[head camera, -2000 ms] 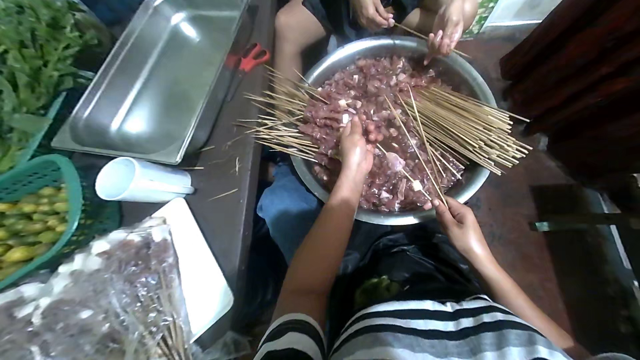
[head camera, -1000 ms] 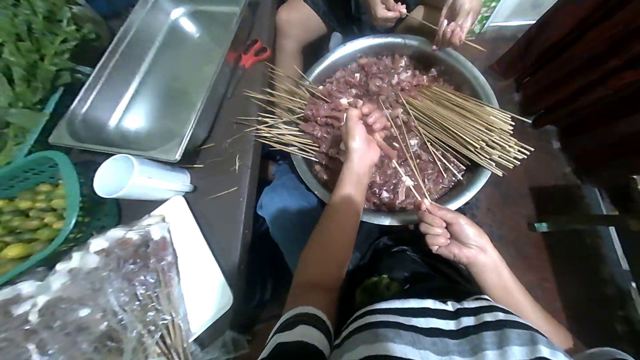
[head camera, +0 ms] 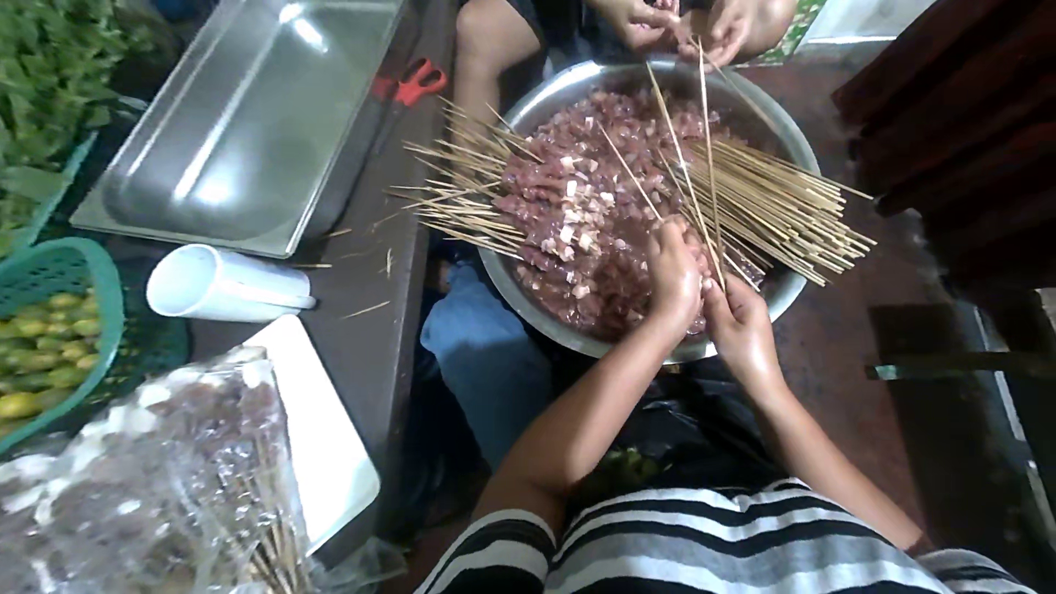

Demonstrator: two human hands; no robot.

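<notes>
A large metal basin (head camera: 796,153) holds chopped raw meat (head camera: 606,268) with pale cubes in its middle. My left hand (head camera: 678,268) is over the basin's near right part, its fingers closed around a bamboo skewer or the meat on it; which is hidden. Just right of it, touching or nearly so, my right hand (head camera: 740,318) pinches thin bamboo skewers (head camera: 708,165) that point up and away. A thick bundle of bare skewers (head camera: 784,206) lies over the basin's right rim. Skewers loaded with meat (head camera: 470,186) rest on the left side, their sticks jutting past the rim.
Another person's hands (head camera: 701,29) hold a skewer at the far rim. On the dark table (head camera: 363,318) at left are a steel tray (head camera: 239,124), red-handled scissors (head camera: 421,81), a white pitcher (head camera: 231,285), a white board (head camera: 330,445), bagged skewered meat (head camera: 165,487) and a green basket (head camera: 107,330) of small citrus fruits.
My left hand has moved right and nearer, from the middle of the basin to beside my right hand. The skewer that stretched between my hands is no longer seen there; long skewers now point away from them.
</notes>
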